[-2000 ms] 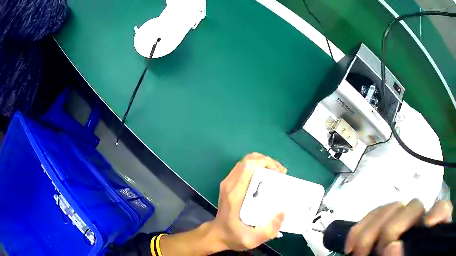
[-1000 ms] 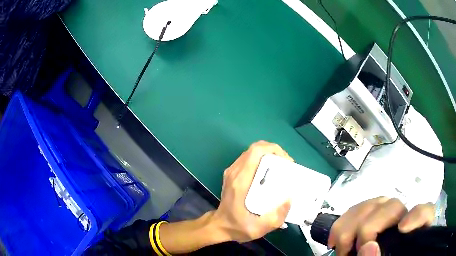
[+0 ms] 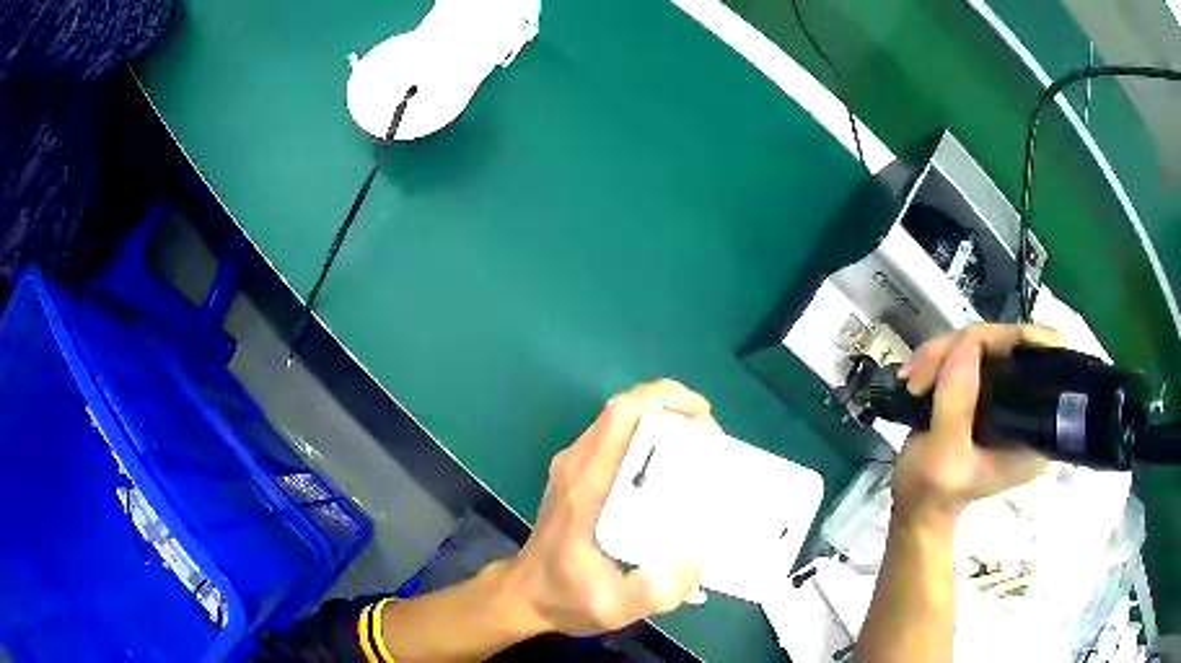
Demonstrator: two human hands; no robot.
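My left hand (image 3: 602, 518) grips the white housing (image 3: 719, 512) over the bench's near edge. Its flat cover side with a dark keyhole slot faces up, and a small white part sticks out at its lower right. My right hand (image 3: 965, 415) is closed around the black electric screwdriver (image 3: 1056, 404). The screwdriver lies nearly level, its tip end at the front pick-up area of the grey screw feeder (image 3: 887, 292). The tip itself is too small to make out.
A white unit (image 3: 421, 80) with a black cable (image 3: 343, 233) lies on the green bench (image 3: 557, 246). A clear plastic bag of parts (image 3: 1023, 557) is right of the feeder. Blue crates (image 3: 143, 505) stand on the floor at left. A person's dark sleeve (image 3: 78, 65) shows at upper left.
My right hand has moved the screwdriver up from beside the housing to the feeder's front. My left hand still holds the housing, slightly further left.
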